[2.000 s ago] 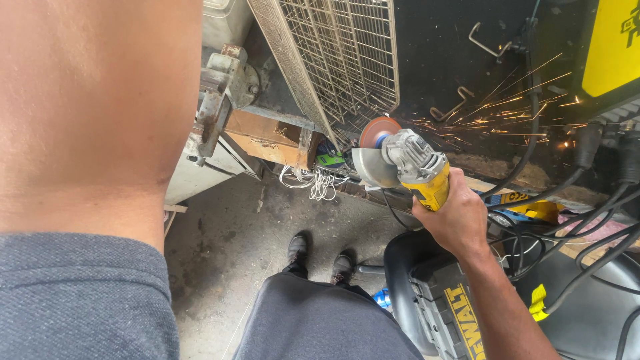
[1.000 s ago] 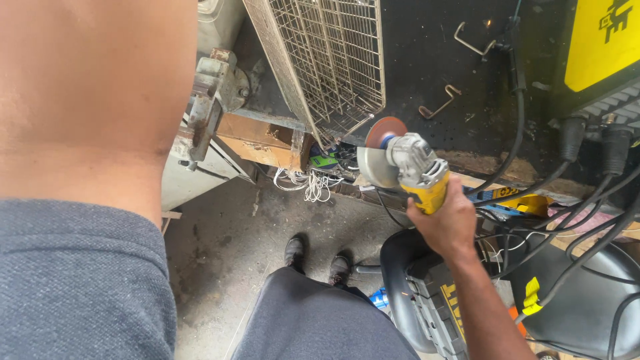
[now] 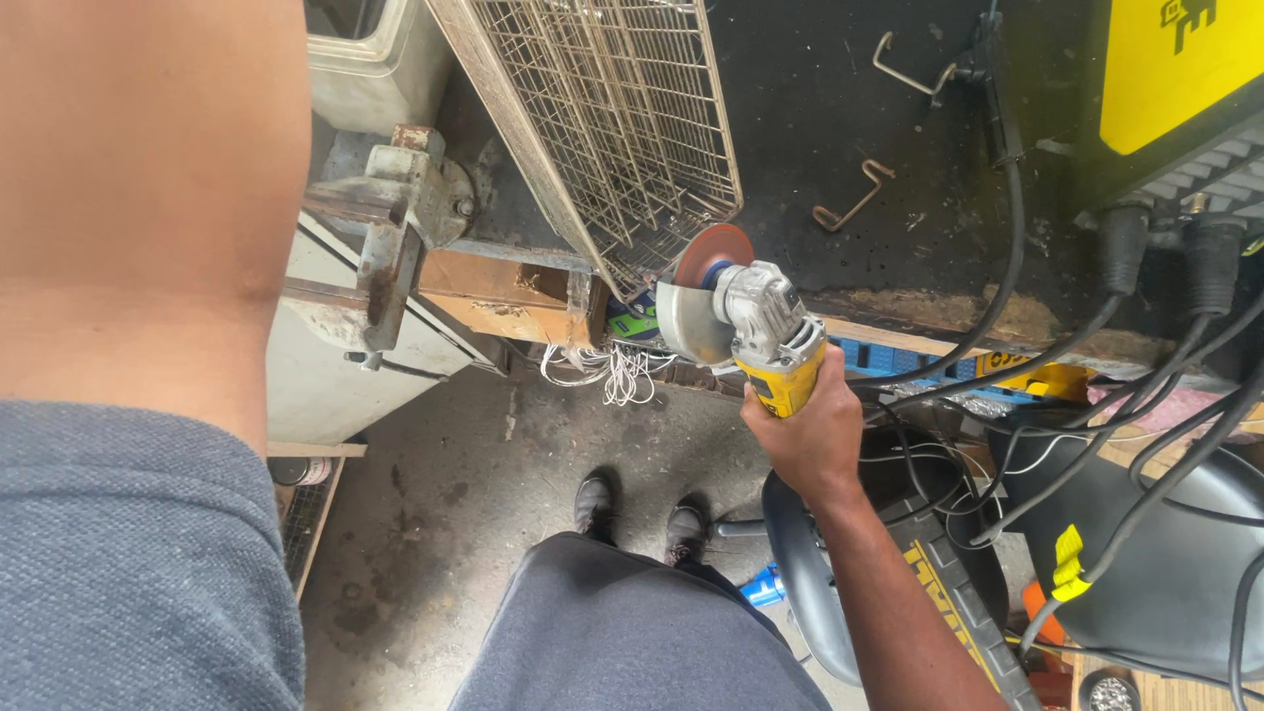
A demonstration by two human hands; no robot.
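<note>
My right hand (image 3: pixel 812 425) is wrapped around the yellow body of an angle grinder (image 3: pixel 775 331) at the bench's front edge. The grinder's reddish disc (image 3: pixel 713 255), partly covered by a metal guard (image 3: pixel 691 324), is at the lower corner of a wire-mesh basket (image 3: pixel 632 118); whether they touch I cannot tell. No sparks show. My left arm fills the left side of the view, and its hand is out of sight. Two bent metal hooks, one nearer (image 3: pixel 855 197) and one farther (image 3: pixel 913 74), lie on the dark bench top (image 3: pixel 790 109).
A bench vise (image 3: pixel 395 217) is at the left, beside a grey plastic container (image 3: pixel 380 84). A yellow and black machine (image 3: pixel 1175 89) with thick cables (image 3: pixel 1012 247) stands at the right. Below are a cardboard box (image 3: pixel 504 296), white cord (image 3: pixel 617 370), a black chair (image 3: pixel 810 583) and a tool case (image 3: pixel 948 592).
Sparks sprayed right from the disc two seconds ago; now none show. The view has shifted slightly. My right hand keeps hold of the grinder.
</note>
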